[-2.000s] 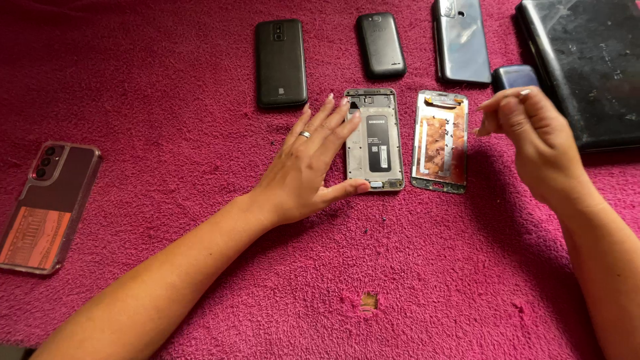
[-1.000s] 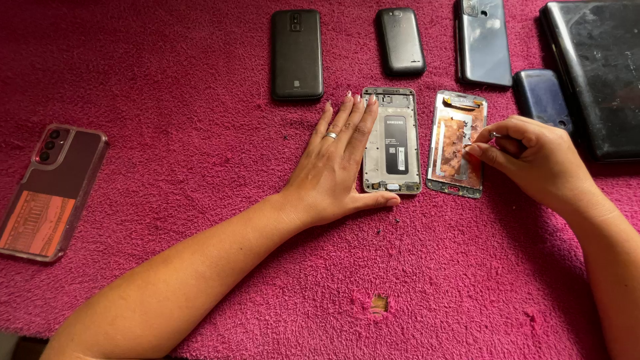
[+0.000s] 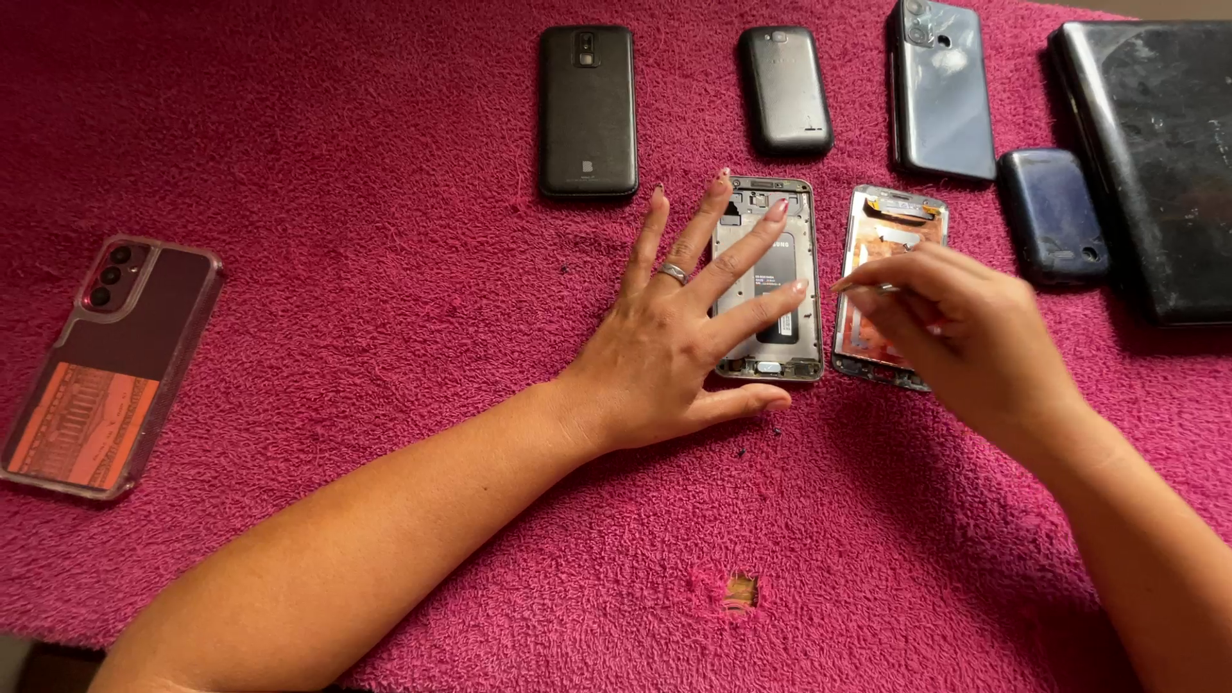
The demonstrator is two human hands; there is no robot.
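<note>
My left hand, a ring on one finger, lies with spread fingers over an opened phone's metal frame, whose dark battery shows between the fingers. To its right lies the detached screen assembly, its copper-coloured back facing up and a flex cable at its top. Above that part is my right hand, thumb and index finger pinched together. A small metallic thing shows at the pinch, too small to name. The hand hides part of the screen assembly.
Behind lie a black phone, a smaller black phone, a grey-blue phone and a dark blue phone. A black laptop is at the right, a phone in a clear case at the left. The pink towel has a hole.
My left hand has moved onto the phone frame and its fingers are spread wider. My right hand has shifted left over the screen assembly, toward the gap beside the frame.
</note>
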